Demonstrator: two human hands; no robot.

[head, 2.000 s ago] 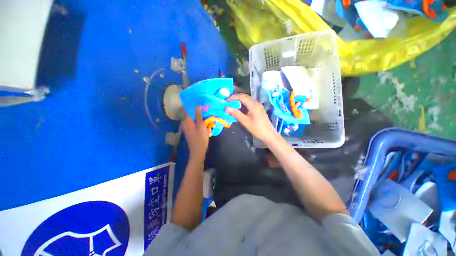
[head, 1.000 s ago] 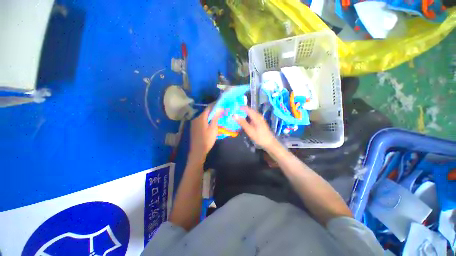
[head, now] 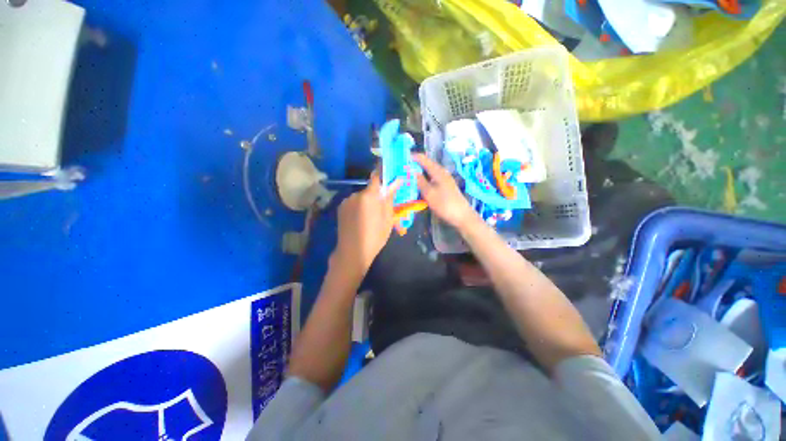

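Note:
A blue fabric piece (head: 398,164) with an orange part (head: 408,209) at its lower end is held between both hands, seen nearly edge-on. My left hand (head: 369,215) grips its left side and my right hand (head: 441,189) holds its right side; some fingertips are hidden. The pale round nozzle (head: 297,181) is on the blue machine wall, with a thin metal tube (head: 346,183) pointing right toward the piece. Whether the tube touches the piece or my left hand cannot be told.
A white perforated basket (head: 579,185) with several blue, white and orange pieces is right of my hands. A blue tub (head: 642,250) of pieces is at lower right, a yellow bag (head: 655,84) with pieces at top right. A dust-mask sign (head: 241,336) is at lower left.
The blue piece has come off the nozzle to the right, baring the tube, and has turned from face-up to nearly edge-on. Both hands have moved right with it.

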